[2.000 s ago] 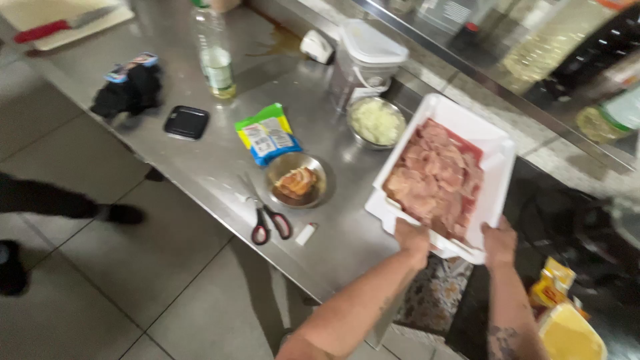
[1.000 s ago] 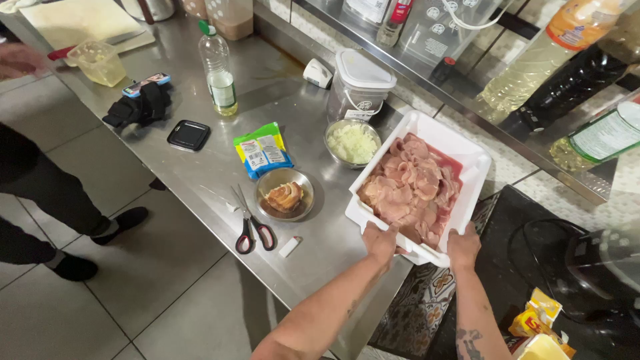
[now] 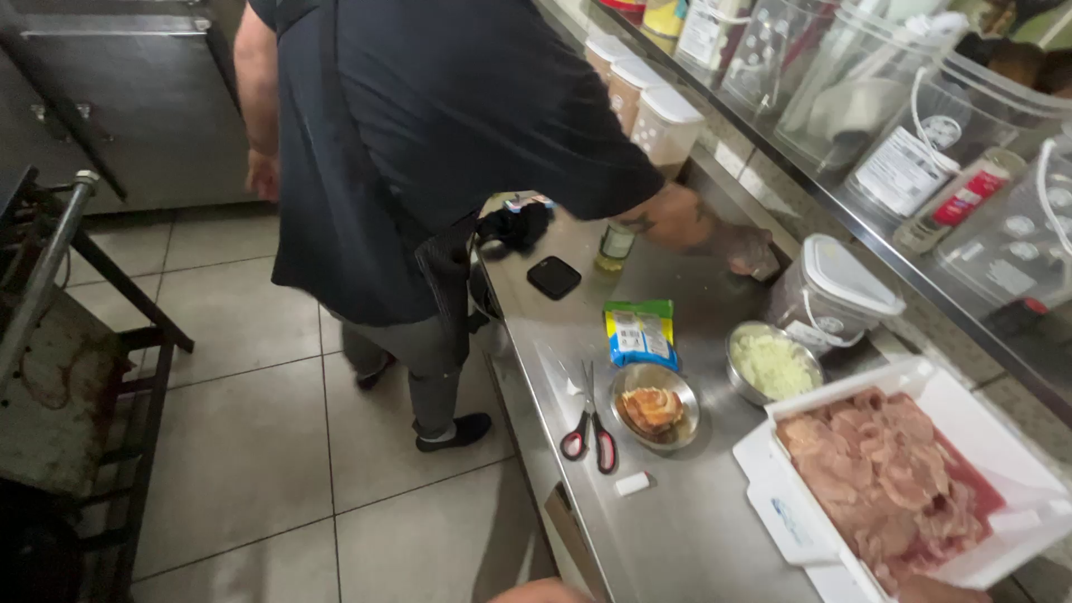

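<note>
A white plastic tray (image 3: 787,511) of thin raw meat slices (image 3: 871,469) stands tilted in the view at the lower right. A sliver of skin shows at its near corner, cut off by the frame; which hand it belongs to I cannot tell. Another bit of skin, perhaps my left arm, shows at the bottom edge. My right hand cannot be made out. Left of the tray are a metal bowl of chopped onion (image 3: 775,364), a metal bowl with a browned piece of food (image 3: 653,410), black-and-red scissors (image 3: 590,427) and a green, yellow and blue packet (image 3: 641,335).
A person in dark clothes (image 3: 435,126) leans over the steel counter (image 3: 695,519), one hand near the wall. A lidded bucket (image 3: 837,285), a bottle (image 3: 615,247), a black flat object (image 3: 554,277) and a small white object (image 3: 632,484) stand or lie there. A shelf (image 3: 837,201) holds clear buckets.
The view has swung left. The other person now leans over the counter with an arm stretched across it. My hands, earlier both on the tray's near edge, are mostly out of view.
</note>
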